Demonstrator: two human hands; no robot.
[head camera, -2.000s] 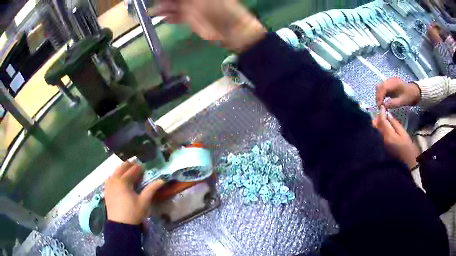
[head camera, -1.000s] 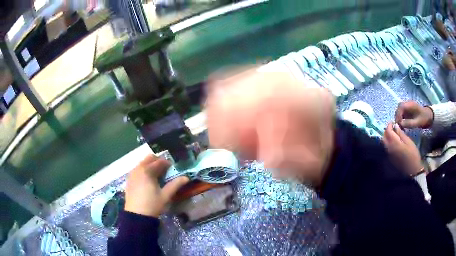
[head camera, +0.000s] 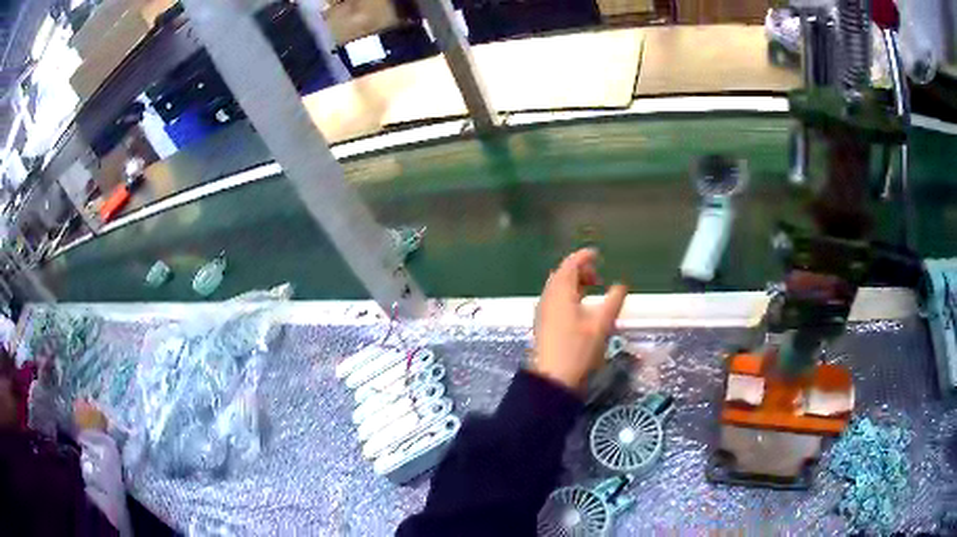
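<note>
My left hand (head camera: 572, 325) is raised above the table's back edge, thumb and finger apart, and no held object shows. My right hand is out of the picture. Two light-blue fan heads (head camera: 626, 436) lie below and right of the left hand, the lower one cut by the frame's bottom. The dark green press (head camera: 839, 210) stands at right. Its orange fixture (head camera: 787, 393) shows pale pads and no fan part on it. Small light-blue connector pieces (head camera: 871, 472) are heaped right of the fixture. Fan handles (head camera: 404, 414) lie in a row left of my sleeve.
A fan-like part with a handle (head camera: 708, 236) lies on the green conveyor belt (head camera: 504, 220); smaller parts lie farther left. A grey post (head camera: 294, 157) crosses the belt. A clear plastic bag (head camera: 205, 388) lies on the bubble wrap. Another person's hand (head camera: 89, 416) is at far left.
The view has swung left. My left hand has left the fan part at the press and moved away from it. My right hand has gone out of view. The fixture now shows no fan part.
</note>
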